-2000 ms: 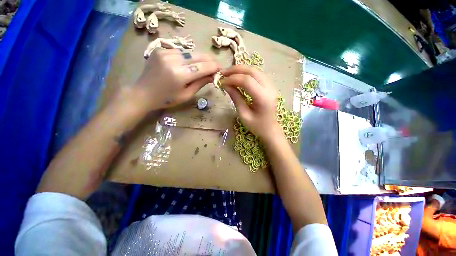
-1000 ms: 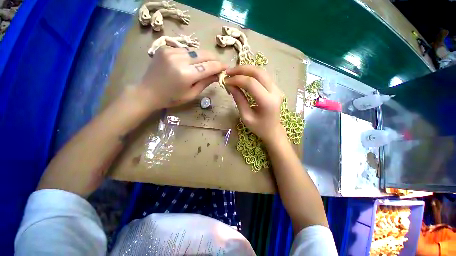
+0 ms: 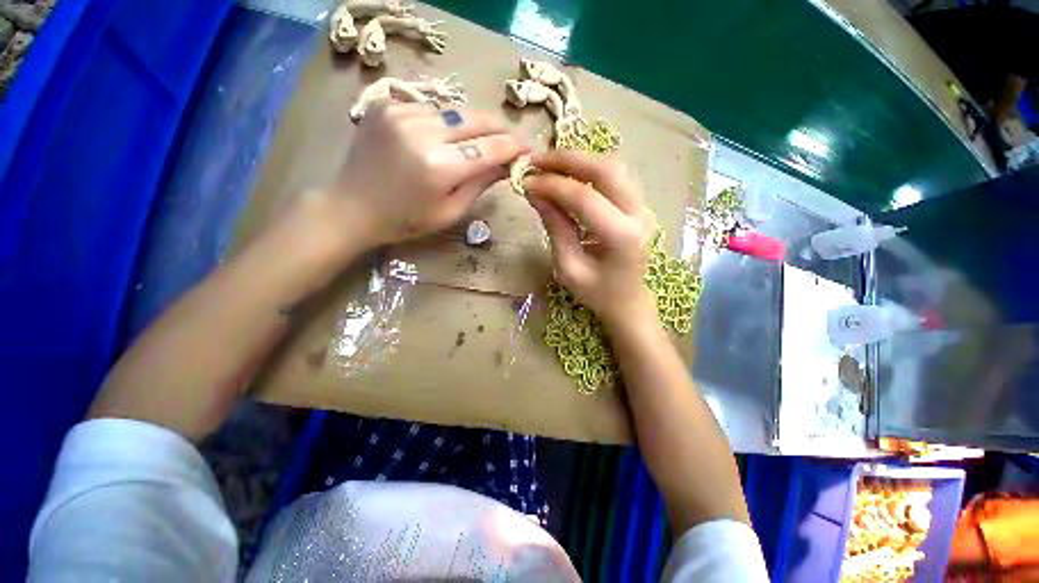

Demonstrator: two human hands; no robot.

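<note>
My left hand (image 3: 427, 171) and my right hand (image 3: 592, 222) meet above the brown cardboard (image 3: 444, 382). Both hold a small beige figure piece (image 3: 521, 174) between their fingertips; most of it is hidden by the fingers. Whether a ring is on it, I cannot tell. Yellow-green rings (image 3: 579, 342) lie piled under and beside my right hand and forearm. Several curved beige pieces with splayed ends (image 3: 407, 91) lie along the far part of the cardboard. A small whitish-grey knob (image 3: 477, 232) sits near the cardboard's middle.
Shiny tape (image 3: 370, 319) is on the cardboard. A green surface (image 3: 706, 68) runs behind. At right are a red-pink item (image 3: 757, 245), translucent bottles (image 3: 852, 240) and a stained white sheet (image 3: 811, 364). A blue bin (image 3: 68, 228) stands left. A crate (image 3: 834, 524) of orange-yellow parts and an orange sleeve show lower right.
The cardboard and the things on it have shifted slightly right in the view. My hands stay together at the small piece, with only slight finger movement.
</note>
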